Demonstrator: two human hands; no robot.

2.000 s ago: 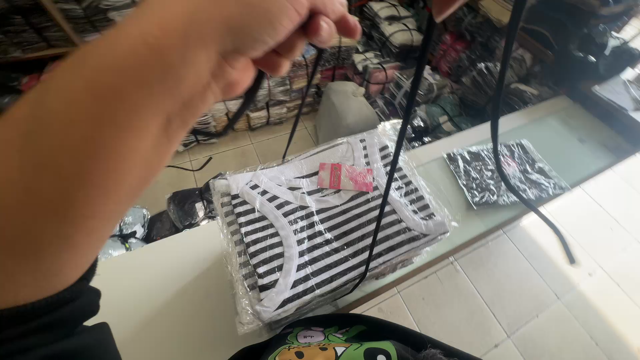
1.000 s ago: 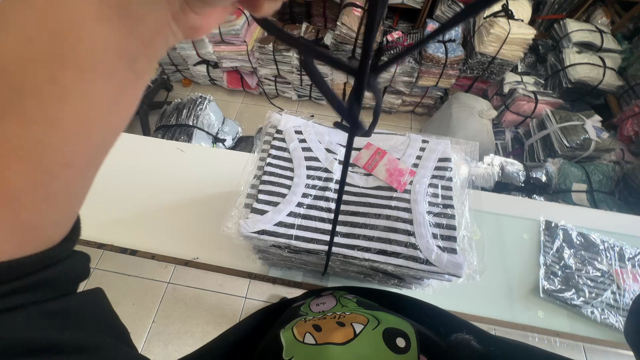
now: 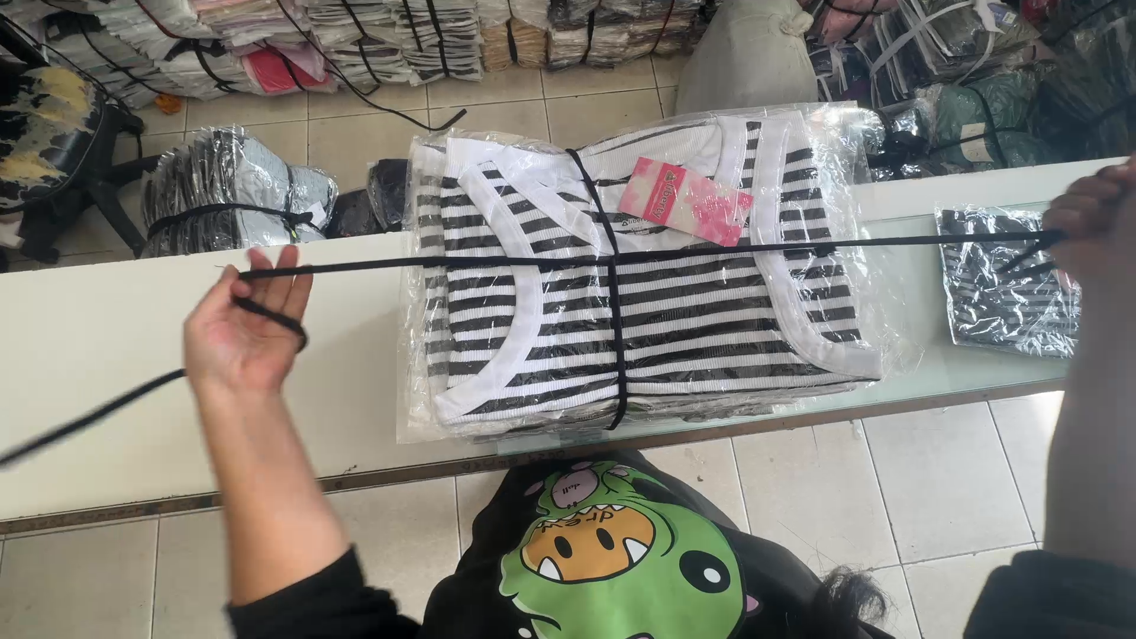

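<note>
A stack of striped tank tops in clear plastic bags (image 3: 701, 328) lies on the counter, with a pink cardboard tag (image 3: 686, 201) showing on top. A black cord (image 3: 461, 262) runs across the stack from side to side and crosses another length that passes from back to front. Left of the stack, my left hand (image 3: 253, 324) holds the cord, which loops over its fingers and trails off to the left. At the right edge, my right hand (image 3: 1087, 222) grips the cord's other stretch, with a short end hanging by the fingers. Between both hands the cord looks taut.
A bagged striped garment (image 3: 1003, 284) lies on the glass part of the counter (image 3: 958, 373), partly behind my right arm. Beyond the counter are a tied bundle of bagged goods (image 3: 235, 191), a worn chair (image 3: 67, 133), a filled sack (image 3: 745, 58) and rows of tied bundles (image 3: 435, 40).
My hands have spread apart to opposite sides of the stack. The cord, gathered above the stack a second ago, now lies crossed over its top.
</note>
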